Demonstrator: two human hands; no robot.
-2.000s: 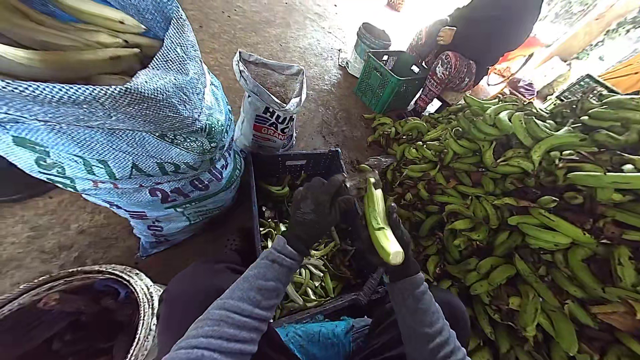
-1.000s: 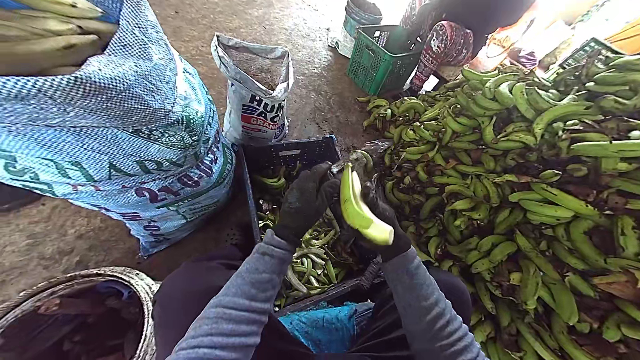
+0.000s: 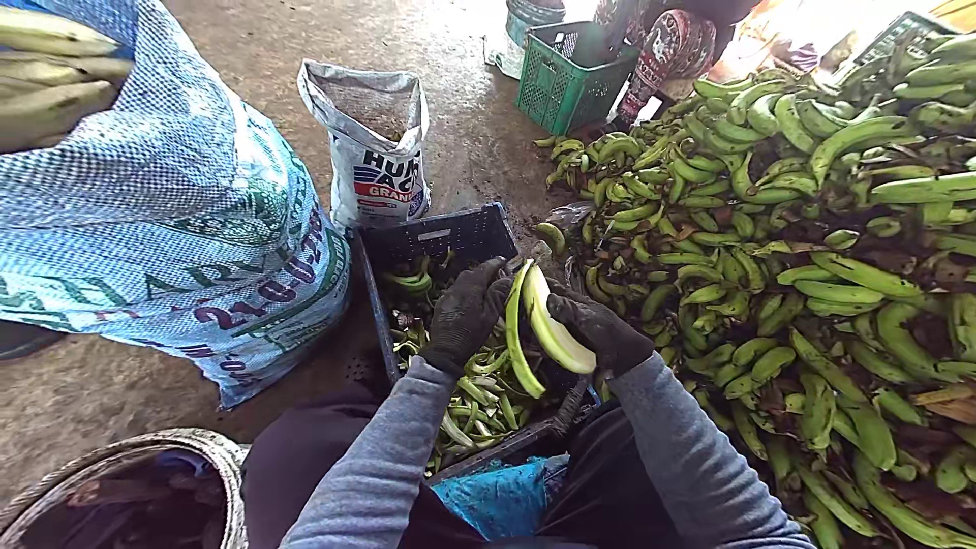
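Observation:
Both my hands wear dark work gloves and meet over a dark plastic crate (image 3: 372,305) of peel strips (image 3: 488,396). My right hand (image 3: 598,328) grips a partly peeled green plantain (image 3: 553,332), pale flesh showing along it and at its lower end. Close by on the left, my left hand (image 3: 467,313) is curled at the top of a long strip of green peel (image 3: 517,339), which stands away from the plantain and hangs down. Whether my left hand also holds a tool is hidden by its fingers.
A woven sack (image 3: 191,191) with peeled plantains (image 3: 53,84) stands left, a smaller white sack (image 3: 377,175) ahead. Green plantains (image 3: 762,290) lie heaped at right. A green crate (image 3: 572,84) and a bucket (image 3: 526,38) stand near another person's leg (image 3: 671,53). A round basket (image 3: 221,457) is lower left.
A long peel strip has come away from the plantain, which stays in my right hand. More pale flesh shows than two seconds ago.

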